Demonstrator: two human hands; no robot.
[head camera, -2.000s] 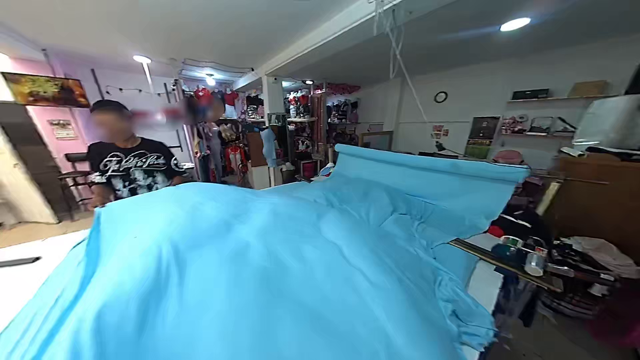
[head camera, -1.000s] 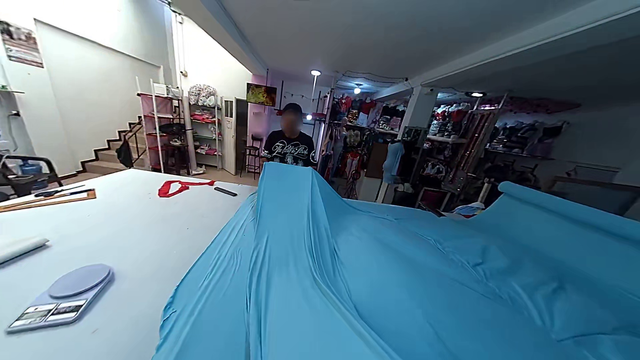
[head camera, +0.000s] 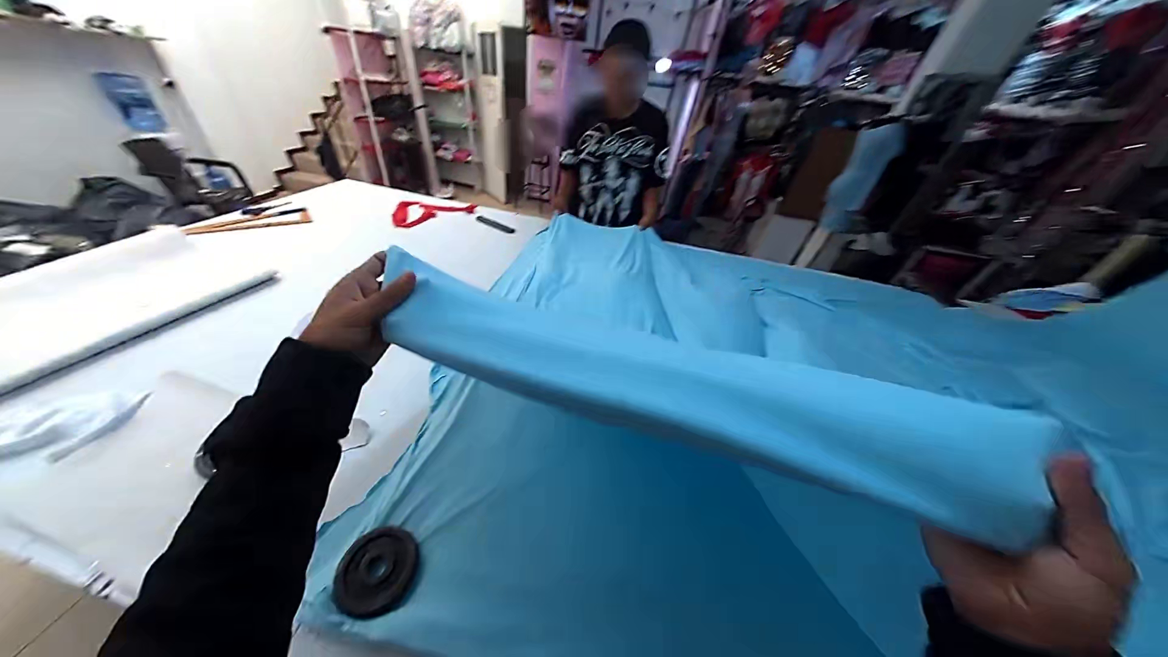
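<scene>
A folded or rolled band of light blue fabric is stretched between my hands, raised over the table. My left hand grips its far left end, thumb on top. At lower right my right hand grips the other end, nearer the camera. More of the blue cloth spreads beneath and to the right, over the white table. A round black weight plate lies on the cloth's near left corner. Across the table a person in a black T-shirt has their hands at the cloth's far edge.
Red-handled scissors or a similar red tool and a dark-handled item lie on the far part of the table. Wooden rulers sit at its far left. A long white roll lies at left. Racks of garments stand behind.
Both my hands have come into view, holding the blue fabric band. The black weight plate now shows on the cloth. The view has swung left and down.
</scene>
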